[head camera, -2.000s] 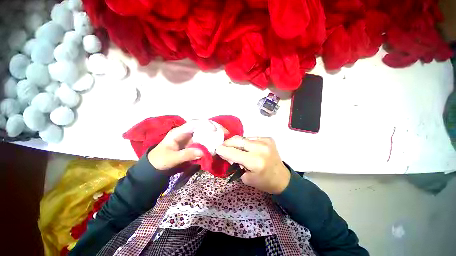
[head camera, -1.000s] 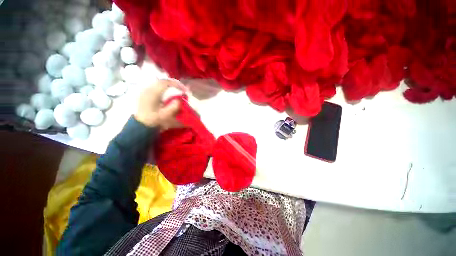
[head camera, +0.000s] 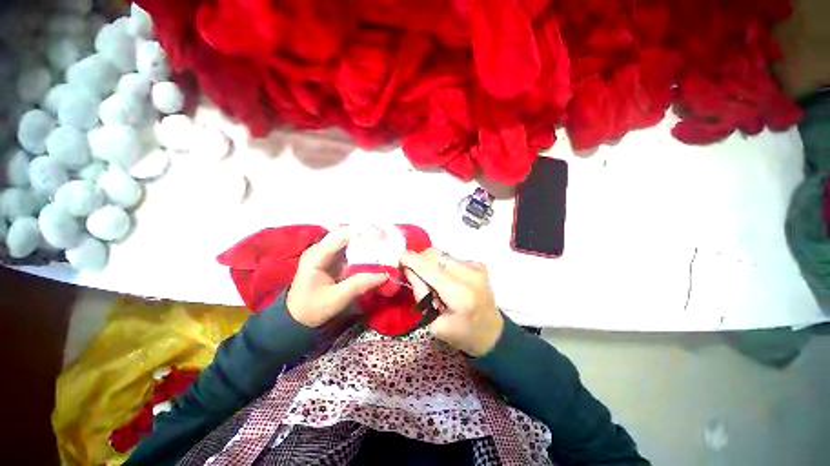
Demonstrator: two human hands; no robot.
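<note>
A red plush piece (head camera: 269, 258) lies at the table's front edge, one floppy end to the left. A white pom-pom (head camera: 373, 244) sits against it between my hands. My left hand (head camera: 320, 284) grips the pom-pom and the red cloth from the left. My right hand (head camera: 460, 298) is at the right side of the pom-pom, fingers closed on something small and dark (head camera: 437, 301), perhaps snips. A ring shows on a finger. No needle can be made out.
A heap of red plush pieces (head camera: 382, 77) covers the far side. White pom-poms (head camera: 68, 146) lie at left. A wristwatch (head camera: 476, 207) and smartphone (head camera: 541, 207) lie right of centre. A yellow sack (head camera: 127, 364) stands at lower left. A loose thread (head camera: 690, 278) lies at right.
One second ago my left hand held the pom-pom and cloth up to the left, with my right hand out of view. Now both hands are together at the pom-pom near the table edge.
</note>
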